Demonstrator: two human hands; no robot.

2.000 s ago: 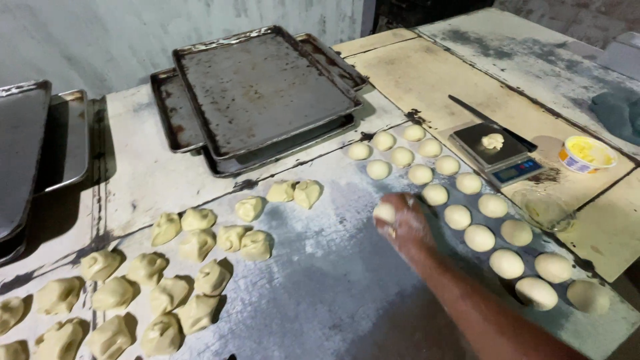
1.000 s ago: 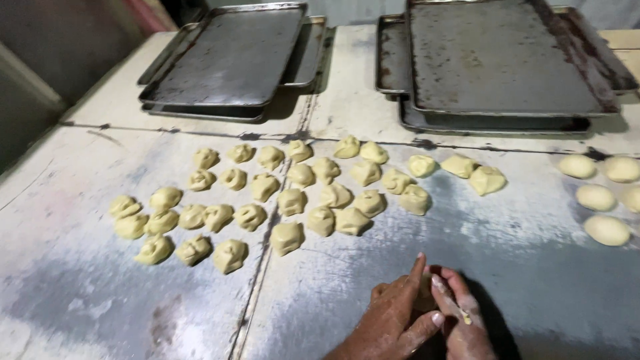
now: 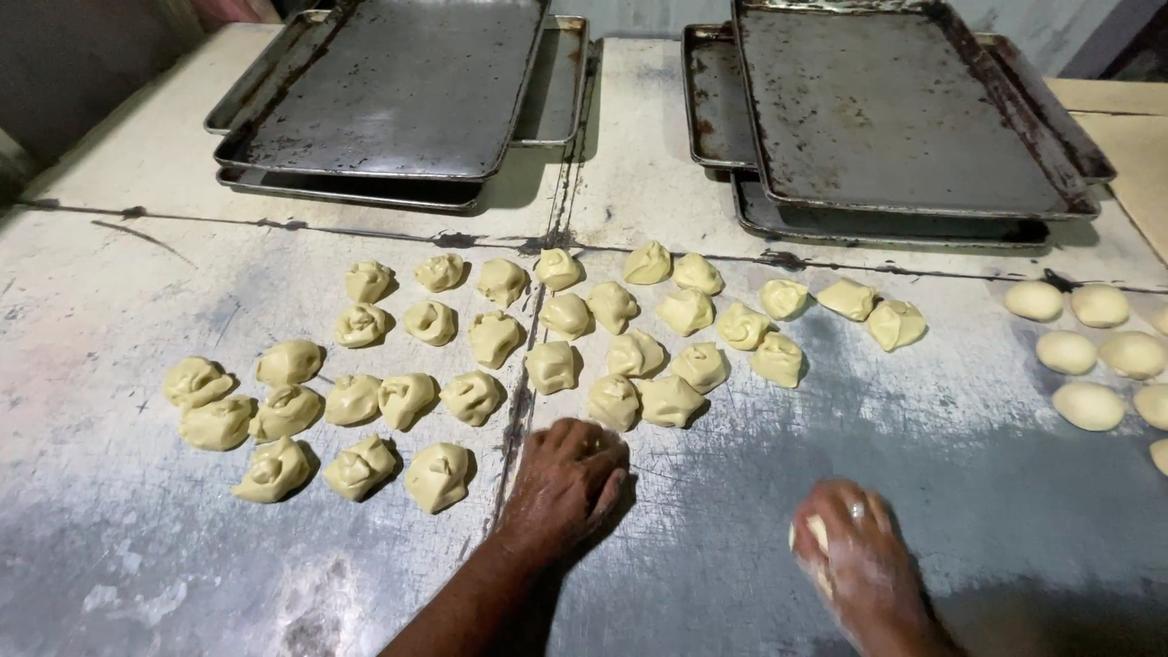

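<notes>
Rough, folded pieces of pale yellow dough [image 3: 439, 476] lie in uneven rows across the metal-topped table. My left hand [image 3: 570, 479] rests at the near edge of these rows, its fingers curled down just below a dough piece [image 3: 614, 402]; whether anything is under the fingers is hidden. Farther right, my right hand [image 3: 849, 547], dusted with flour and wearing a ring, is curled around a pale piece of dough [image 3: 812, 538] close to the tabletop. Smooth round dough balls [image 3: 1089, 405] sit at the right edge of the view.
Two stacks of dark, worn baking trays stand at the back of the table, one on the left [image 3: 392, 100] and one on the right [image 3: 903, 119]. Dark seams [image 3: 456, 240] cross the tabletop between the trays and the dough. A wall rises behind.
My hands, together one second ago, are now apart, the left by the rough dough pieces and the right to its right. Two seconds ago a hand was among the round balls. The view has swung left.
</notes>
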